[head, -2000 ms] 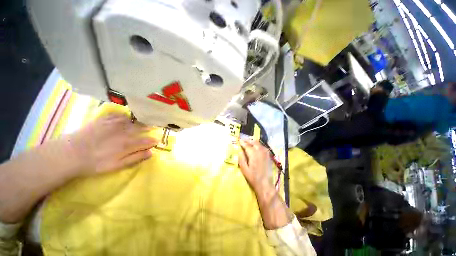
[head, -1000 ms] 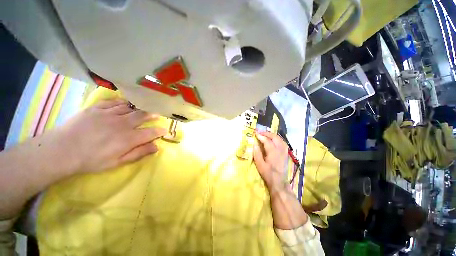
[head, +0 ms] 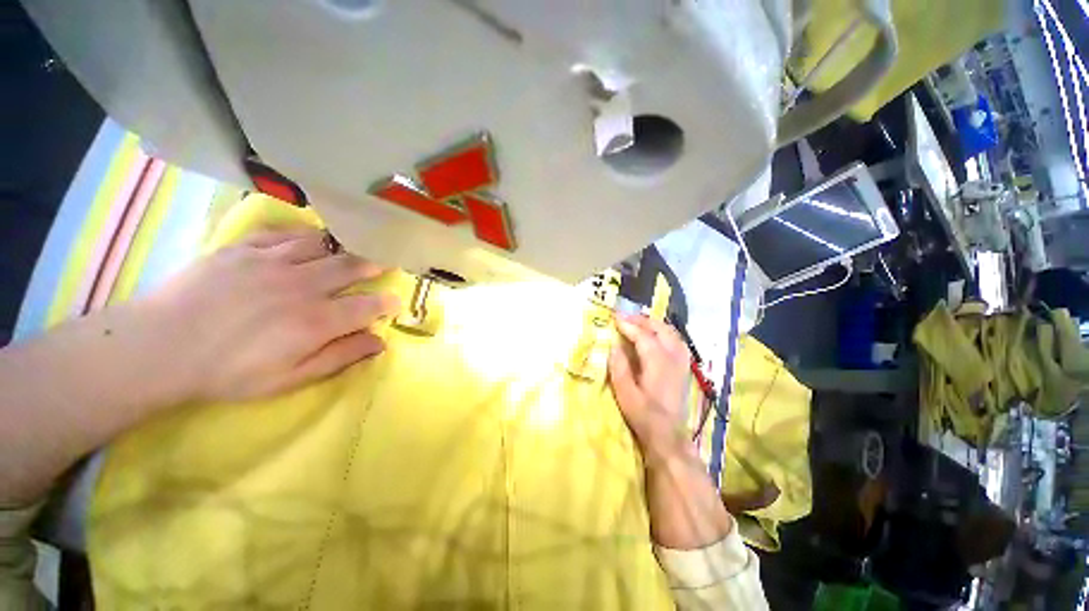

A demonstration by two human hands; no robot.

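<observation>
The yellow tote bag body (head: 454,513) lies spread under the white machine head (head: 514,131) with the red three-diamond mark. A bright light at the needle washes out the fabric there, and the needle is hidden. The clamp (head: 588,346) shows its labelled right end and a metal piece at its left. My left hand (head: 269,316) lies flat on the bag left of the clamp, palm down, holding nothing. My right hand (head: 651,376) rests at the clamp's right end, fingertips touching its edge; whether it pinches anything is unclear.
The striped template plate (head: 114,245) shows at far left. Red-handled snips (head: 701,380) lie just right of my right hand. A bag stack (head: 764,436) is right of the machine, a control panel (head: 824,227) behind it. Yellow pieces (head: 991,364) hang farther right.
The view has moved closer to the machine head and shifted slightly. A person in blue at the right is out of view. Both hands stay at about the same places on the bag and clamp.
</observation>
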